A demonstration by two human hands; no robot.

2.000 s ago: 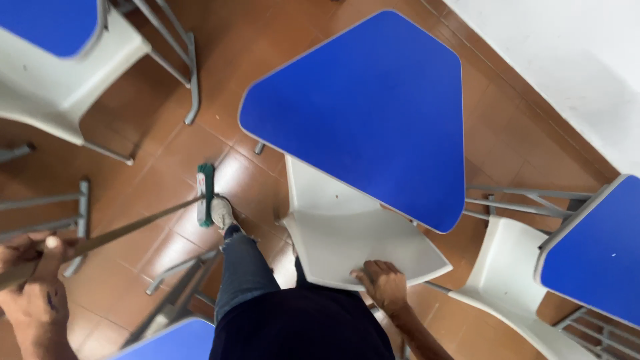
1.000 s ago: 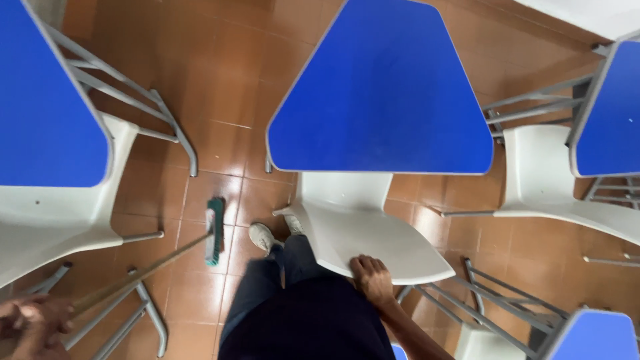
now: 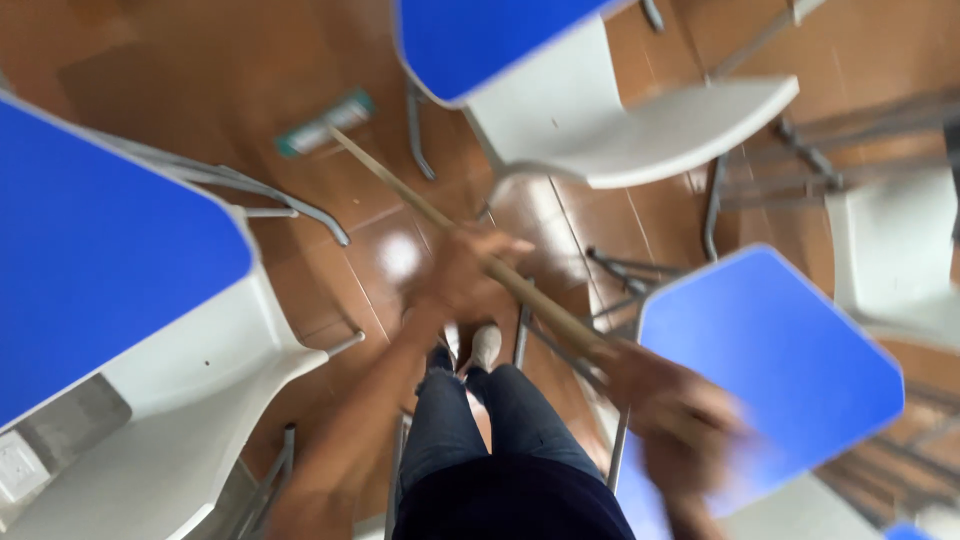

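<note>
A long wooden broom handle (image 3: 405, 191) runs diagonally across the view, from a green and white broom head (image 3: 325, 124) on the floor at upper left down to the right. My left hand (image 3: 469, 270) is around the middle of the handle, blurred by motion. Nearer the handle's upper end, my right hand (image 3: 671, 409) is closed on it, also blurred. Both hands are above the tiled floor, in front of my legs and shoes.
Blue-topped desks stand at the left (image 3: 97, 247), the top (image 3: 480, 45) and the right (image 3: 757, 360). White chairs adjoin them at lower left (image 3: 180, 420), top (image 3: 600, 135) and far right (image 3: 892, 247). Grey metal legs (image 3: 292, 202) reach across the brown tiles beside me.
My right hand has let go of the white chair's back and now holds the broom handle. The broom head has moved away from my feet. The view has turned.
</note>
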